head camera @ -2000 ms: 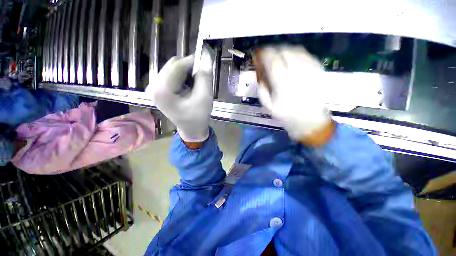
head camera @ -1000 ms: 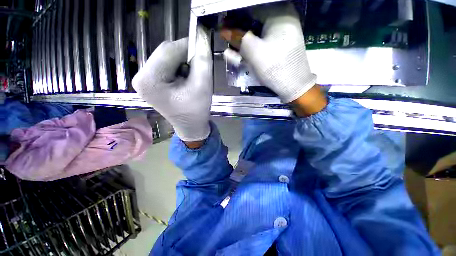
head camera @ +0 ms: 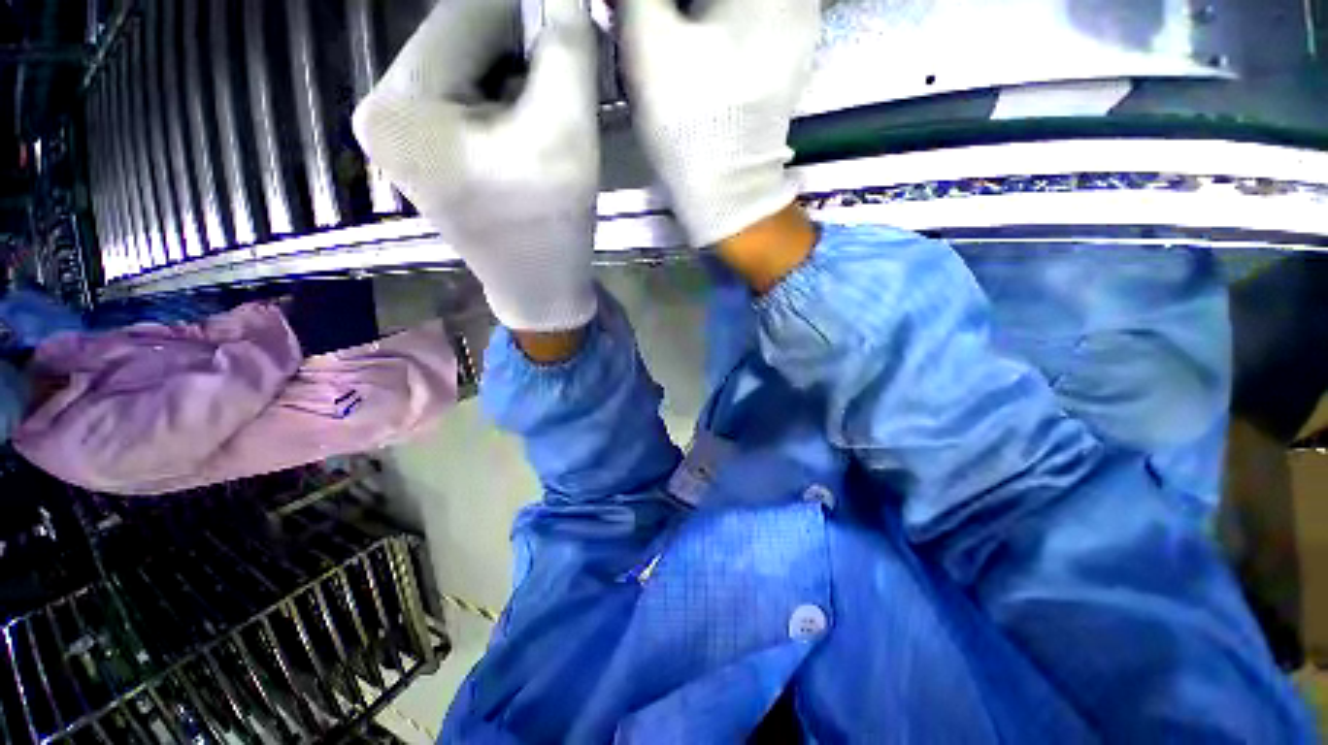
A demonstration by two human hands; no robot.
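My left hand [head camera: 503, 160], in a white knitted glove, is at the picture's top edge, thumb and fingers pinched on a pale metal edge that looks like the top cover's corner. My right hand [head camera: 714, 117], gloved alike, is close beside it on the right, its fingertips cut off by the top edge, so what they hold or touch is hidden. The silver chassis [head camera: 1005, 58] lies to the right, mostly out of the picture. It sits on the dark green pallet [head camera: 1253, 105]. A white slip [head camera: 1060, 99] shows at the pallet's near edge.
The conveyor's metal side rail [head camera: 1020, 207] runs across in front of me. Steel rollers [head camera: 248, 138] are at the upper left. A person's pink sleeve [head camera: 190, 400] is at the left. A wire rack [head camera: 248, 619] stands at the lower left. A brown box is at the lower right.
The view has tilted lower, so the unit has moved up, largely out of the picture. My right hand has moved left, close to my left hand. The left hand keeps its pinched shape.
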